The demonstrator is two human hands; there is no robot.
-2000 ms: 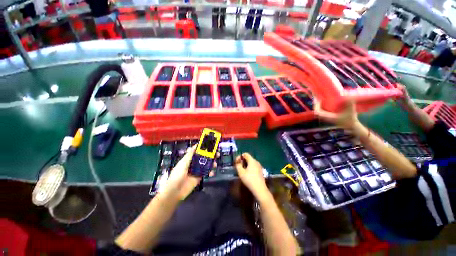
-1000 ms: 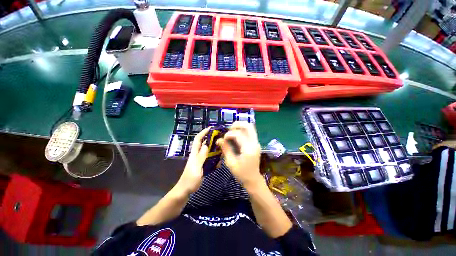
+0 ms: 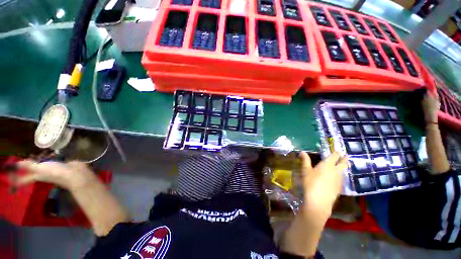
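My left hand (image 3: pixel 50 173) is stretched out to the far left, low and blurred; something dark shows at its fingertips, too blurred to name. My right hand (image 3: pixel 322 183) is at the left edge of the stacked lens trays (image 3: pixel 375 146), thumb and fingers apart, with nothing seen held in it. A yellow release liner (image 3: pixel 331 144) shows just above its fingertips at the tray edge. The clear lens tray (image 3: pixel 222 132) lies at the bench edge before me, with black-framed lenses in it and its lower right part without lenses.
Red-orange phone trays (image 3: pixel 227 83) are stacked behind. A lone phone (image 3: pixel 111 83), a black corrugated hose (image 3: pixel 80 40) and a round grille (image 3: pixel 52 126) are at left. Yellow liner waste (image 3: pixel 282 179) and clear plastic lie below the bench. Another worker's arm (image 3: pixel 433 136) is at right.
My hands have parted: the left has swung far left, the right has moved right to the stacked lens trays. The phone they worked on is no longer clearly seen. The view has tilted down.
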